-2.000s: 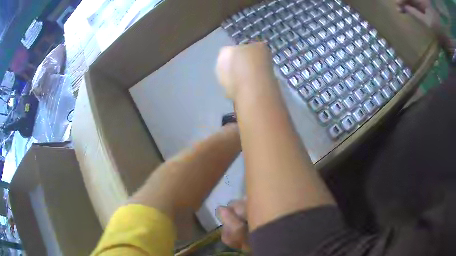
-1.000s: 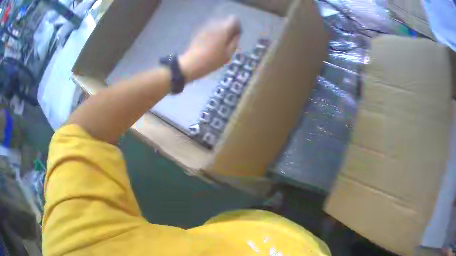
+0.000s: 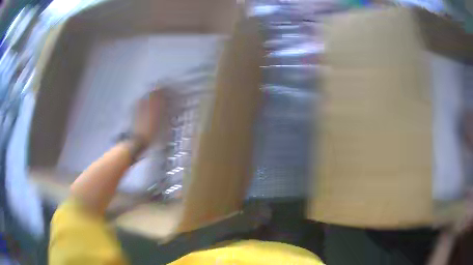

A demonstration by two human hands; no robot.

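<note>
Everything is blurred by motion. My left hand (image 3: 148, 114), with a dark wristband and yellow sleeve, is over the inside of a brown open carton (image 3: 223, 134) at left. Its fingers point up, close to the rows of small silvery metal parts (image 3: 179, 140). I cannot tell whether it holds anything. The parts stand in a narrow band along the carton's right wall, on a pale separator sheet (image 3: 111, 83). My right hand is not in view; a yellow patch of my clothing shows at the bottom edge.
Shiny clear wrap (image 3: 285, 103) covers the surface between the cartons. A tan cardboard flap (image 3: 376, 124) hangs from the right carton, with a white sheet (image 3: 445, 129) beyond it. A blurred arm, apparently another person's, shows at the lower right.
The view has swung from the densely filled carton to the left one, then further right. The left carton now sits lower and upright in view. My left hand is lower in the picture.
</note>
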